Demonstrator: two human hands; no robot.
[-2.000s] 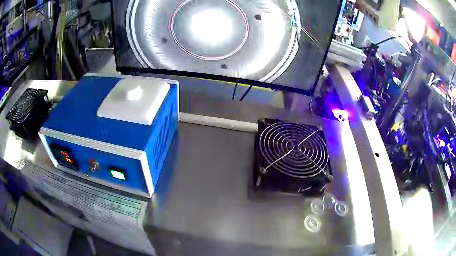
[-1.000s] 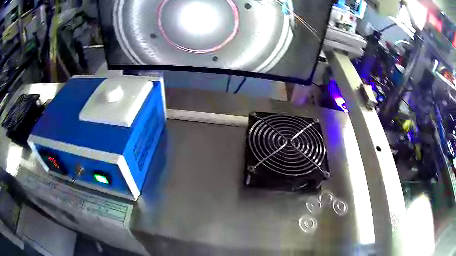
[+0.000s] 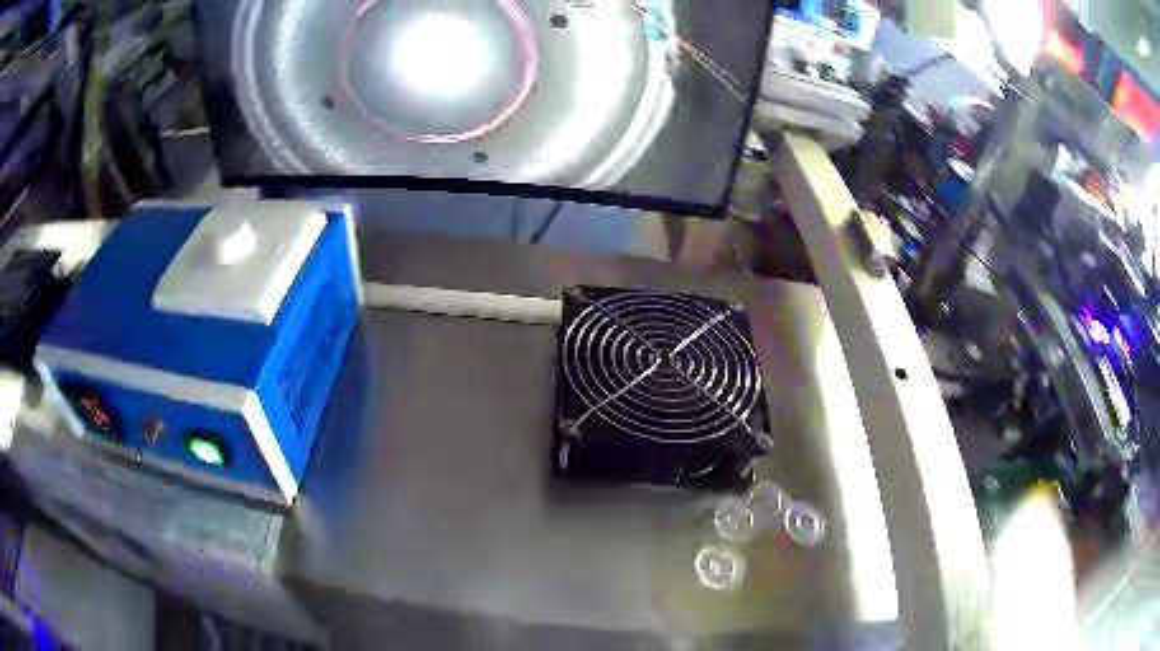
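Neither of my hands is in the picture. Several small clear round discs (image 3: 720, 567) lie loose on the grey steel bench top (image 3: 445, 445), just in front of the cooling fan. The black square fan (image 3: 662, 369) lies with its round silver wire guard facing up. The blue control box (image 3: 191, 343) stands at the left with a lit green switch and a red display. A flat white fixture (image 3: 242, 261) with a small knob sits on top of it.
A large inspection monitor (image 3: 439, 89) at the back shows a ribbed disc with a reddish ring. A cream machine frame post (image 3: 878, 369) runs down the right side. Blurred machinery (image 3: 1018, 254) is beyond it. A second dark fan or block (image 3: 28, 299) is at the left edge.
The view has shifted, so the bench, box, fan, discs and monitor all appear farther left. The purple light beside the post no longer shows. The discs keep their places by the fan.
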